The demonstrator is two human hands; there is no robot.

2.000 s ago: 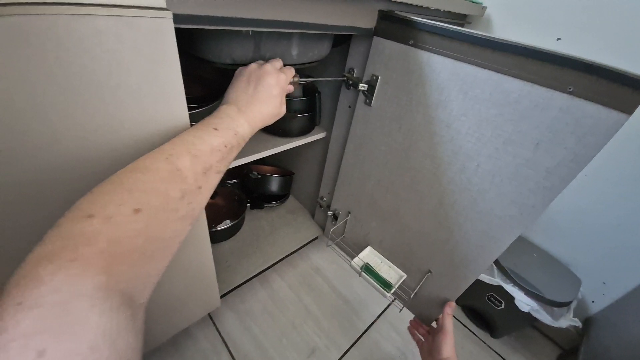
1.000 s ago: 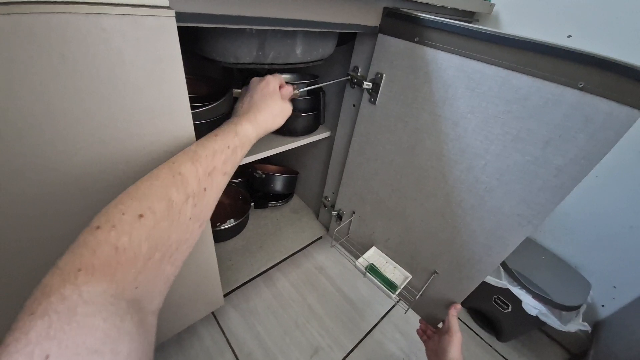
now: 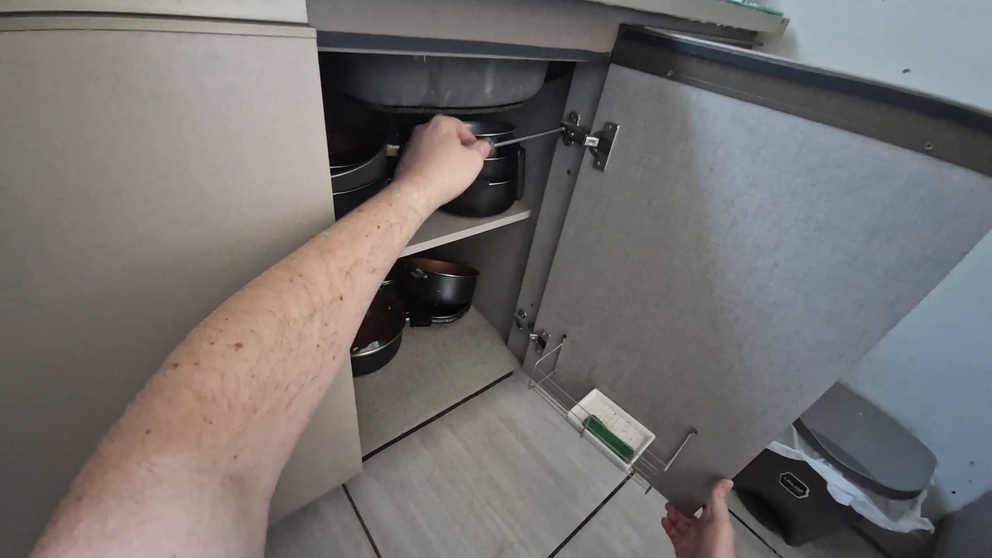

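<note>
My left hand (image 3: 443,161) reaches into the open cabinet, shut on the handle of a screwdriver, whose metal shaft (image 3: 531,138) runs right to the upper hinge (image 3: 593,141). The tip meets the hinge's base on the cabinet side; the exact screw cannot be made out. At the bottom edge of the cabinet door (image 3: 744,256), my right hand (image 3: 701,523) holds the door's lower corner, thumb on one side and fingers on the other. The door stands swung out to the right. A lower hinge (image 3: 535,333) joins it near the bottom.
Dark pots (image 3: 484,194) stand on the upper shelf (image 3: 465,232), under a grey basin (image 3: 442,81). More pans (image 3: 442,283) sit below. A wire rack (image 3: 554,391) on the door bears a white tray (image 3: 612,415) with a green item. A lidded bin (image 3: 798,488) stands at right.
The view has shifted slightly. My left hand stays at the upper hinge with the screwdriver, its wrist and fingers turned a little. My right hand remains at the door's lower corner.
</note>
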